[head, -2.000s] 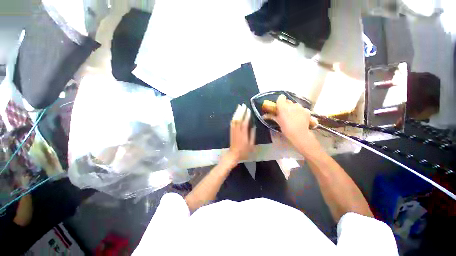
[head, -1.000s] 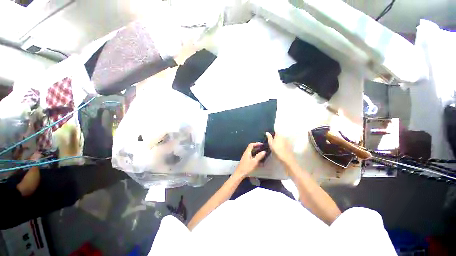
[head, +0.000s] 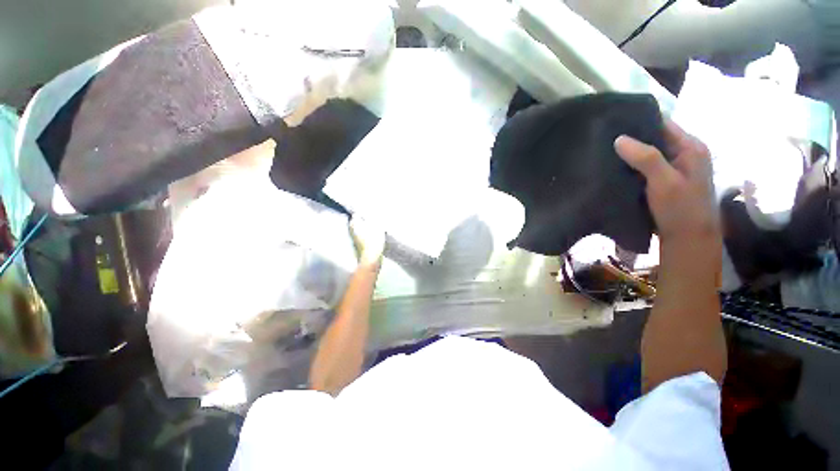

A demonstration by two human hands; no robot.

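My right hand (head: 677,179) holds up a black cut piece (head: 576,170) by its right side, above the table. The piece hangs slightly curved. My left hand (head: 368,241) is at the lower left edge of a white sheet (head: 414,156); its fingers are overexposed, and I cannot tell whether they grip anything. Another black piece (head: 318,152) lies partly under the sheet's left side. The steam iron (head: 594,276) stands at the right, partly hidden behind the raised piece and my right forearm.
A large clear plastic bag (head: 239,276) lies at the left table edge. A padded pressing form (head: 152,115) is at the far left. Patterned cords (head: 783,322) run off to the right. White cloth (head: 746,138) is at the back right.
My hands have moved apart from the black panel at the front. My right hand now holds a black piece up at the right. My left hand has moved left to the white sheet's edge.
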